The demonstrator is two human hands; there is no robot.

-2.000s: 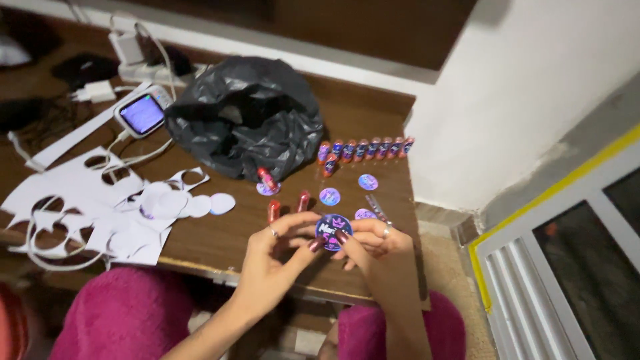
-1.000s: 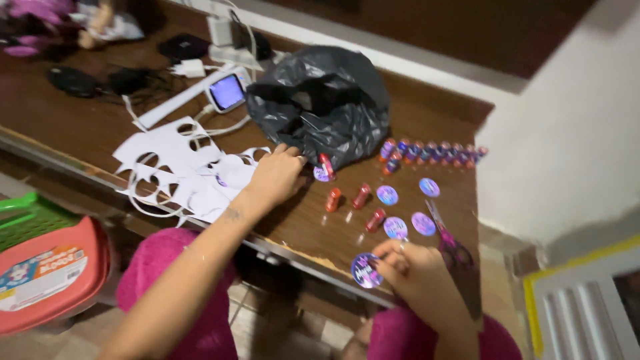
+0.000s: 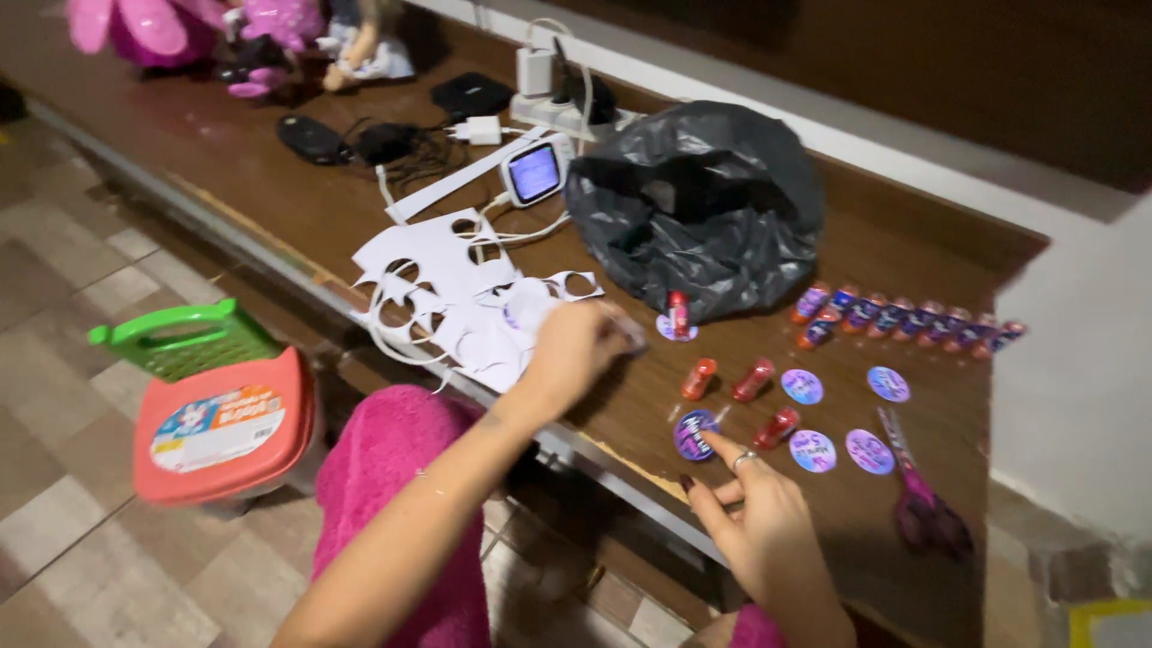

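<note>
My left hand (image 3: 576, 355) pinches a small pale paper piece (image 3: 633, 335), blurred, just right of the white cut-out sheets (image 3: 481, 310). My right hand (image 3: 756, 504) rests at the front edge, its index finger touching a dark purple round label (image 3: 697, 436) on the brown table. Beyond it stand small red tubes (image 3: 698, 379), and one red tube (image 3: 678, 313) is on a round label by the bag. Round purple-blue labels (image 3: 813, 451) lie right of them, beside scissors (image 3: 918, 495) with purple handles. Several labelled tubes (image 3: 909, 319) form a row behind.
A black plastic bag (image 3: 711, 216) sits open at the back. Left of it are a small lit-screen device (image 3: 535, 172), white cables, a power strip (image 3: 567, 115) and a black mouse (image 3: 310, 139). A red-lidded tub (image 3: 220, 427) stands below the table at left.
The round label held in both hands two seconds ago now lies on the table under my right finger. My left hand went to the cut-out sheets and now holds a paper piece. The view shifted left.
</note>
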